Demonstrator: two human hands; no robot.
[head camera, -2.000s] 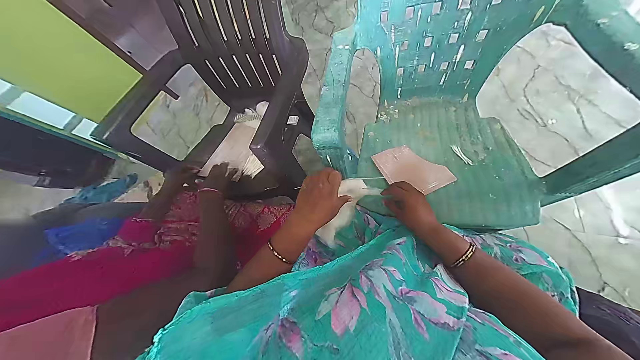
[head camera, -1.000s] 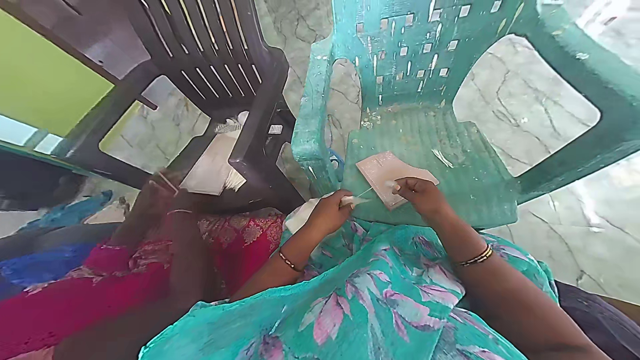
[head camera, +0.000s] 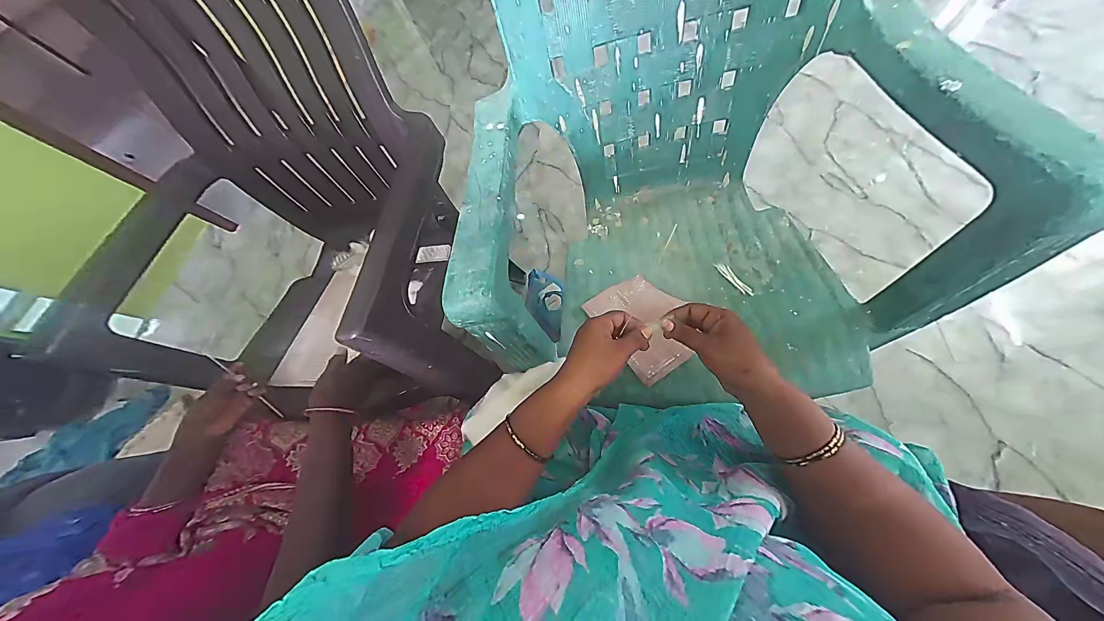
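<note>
My left hand (head camera: 608, 347) and my right hand (head camera: 714, 341) are close together over the front of a green plastic chair's seat (head camera: 802, 345), thumbs and forefingers pinched toward each other. Something small and pale may be between the fingertips; it is too small to tell. Beneath them a pinkish paper sheet (head camera: 634, 297) lies on the seat. Thin white sticks (head camera: 733, 279) lie behind it to the right, and one more thin stick (head camera: 668, 243) lies farther back. A piece of white material (head camera: 509, 397) rests on my lap beside my left forearm.
At left, a co-worker's hands (head camera: 226, 398) hold a thin stick by a dark plastic chair (head camera: 379, 285), where a pale sheet (head camera: 319, 332) lies. A blue packet (head camera: 545, 302) is beside the green chair's left armrest (head camera: 479, 267). White crumbs (head camera: 604, 222) lie at the seat's back.
My hands, apart one second ago, have come together over the paper. The white material, by my hands two seconds ago, now rests beside my left forearm. The view has moved closer.
</note>
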